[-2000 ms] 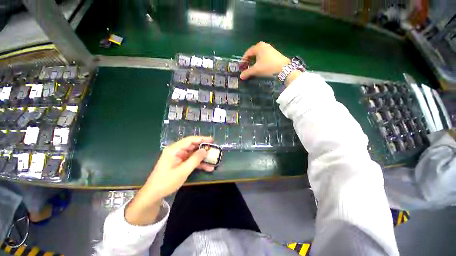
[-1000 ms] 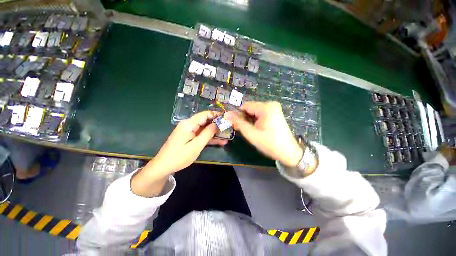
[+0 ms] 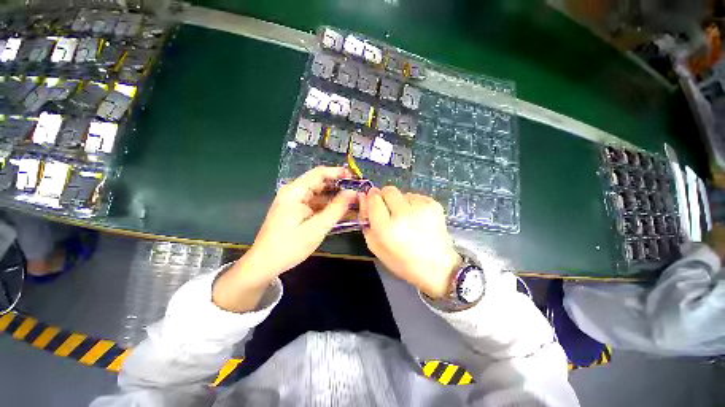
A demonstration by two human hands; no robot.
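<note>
My left hand (image 3: 306,208) and my right hand (image 3: 404,232) meet over the front edge of the centre tray. Between their fingertips is a small dark-edged watch housing (image 3: 354,184), mostly hidden by the fingers. A thin yellow-orange flex cable (image 3: 354,165) sticks up from it, away from me. The small module is not clearly visible. The clear blister tray (image 3: 509,216) lies beyond my hands, with grey and white square modules (image 3: 360,112) in rows on its left side and bare pockets on its right side.
A tray crowded with grey, white and yellow-edged parts (image 3: 70,133) lies at left. A tray of dark housings (image 3: 641,195) lies at right, near another person's sleeve (image 3: 676,298). A pale metal rail (image 3: 246,33) crosses the green bench. Clear empty trays (image 3: 179,256) sit below the bench edge.
My right hand has come from the tray's far rows to my left hand. Since one second ago, the silvery part between my fingers has become hidden, and my right hand has turned, showing the watch face.
</note>
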